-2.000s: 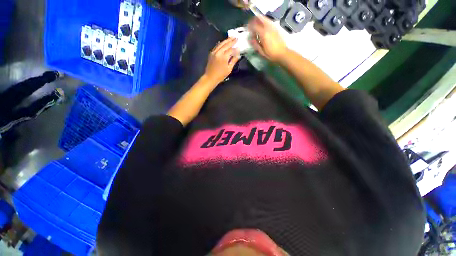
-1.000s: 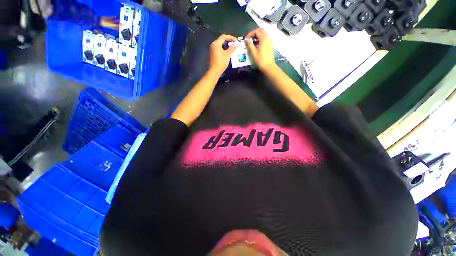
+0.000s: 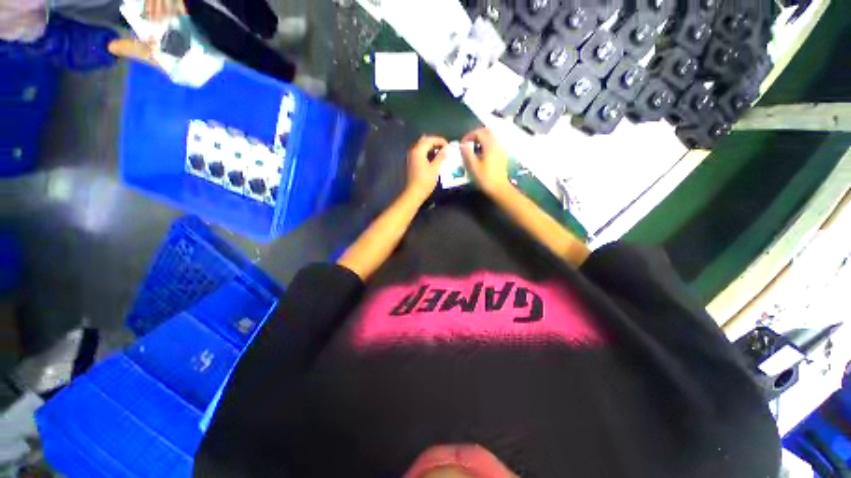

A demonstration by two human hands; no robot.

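Observation:
My left hand [image 3: 425, 166] and my right hand [image 3: 488, 164] are close together at the upper middle, in front of my chest. Both hold a small white retail box [image 3: 453, 173] with a teal print between their fingertips. The fingers cover its upper part, so the state of its flaps cannot be told. Black devices [image 3: 605, 56] with round pale lenses lie massed in rows on the bench, ahead and to the right.
A blue crate [image 3: 322, 168] at left holds several white boxes. Another person's hand [image 3: 135, 49] is beside white pieces at its far edge. More blue crates [image 3: 140, 383] stand lower left. A white rectangle [image 3: 397, 71] lies on the green surface. A side bench is at right.
The view has tilted, so the scene sits lower in the picture. Both hands came together on the box and still hold it. Another person's hand and white pieces now show at upper left.

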